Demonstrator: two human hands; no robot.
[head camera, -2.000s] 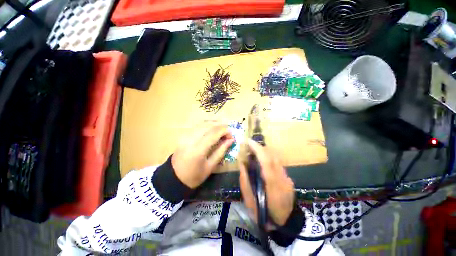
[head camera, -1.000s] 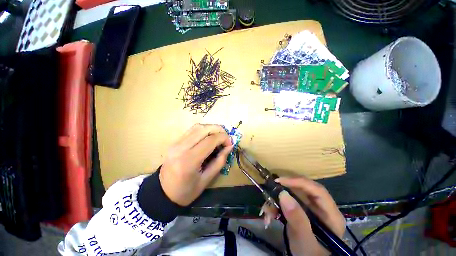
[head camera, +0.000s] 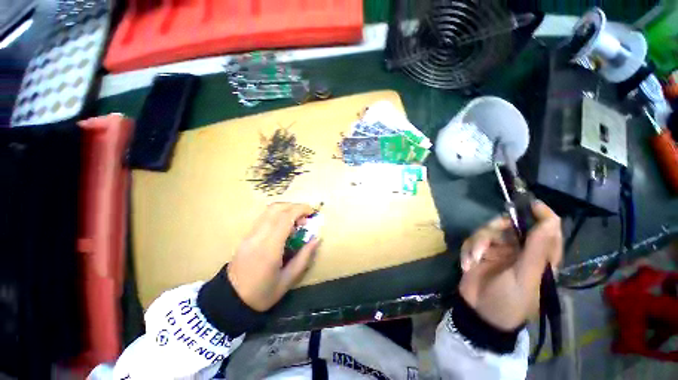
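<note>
My left hand holds a small green and white circuit board over the front of the tan cardboard mat. A dark lead end sticks out at the board's top. My right hand grips the soldering iron by its dark handle. The iron's tip end is at the mouth of the grey-white pot; whether it touches inside is not clear. A loose pile of thin dark leads lies on the mat. Fanned green and silver boards lie at the mat's right. The frame is blurred.
A black phone lies left of the mat. Red trays and black trays stand at far left. More boards, a red tray and a fan are behind. The soldering station and wire spool are at right.
My right hand has moved the iron from the held board rightward and up to the pot. My left hand still holds the board. The camera view has shifted, showing more on the right.
</note>
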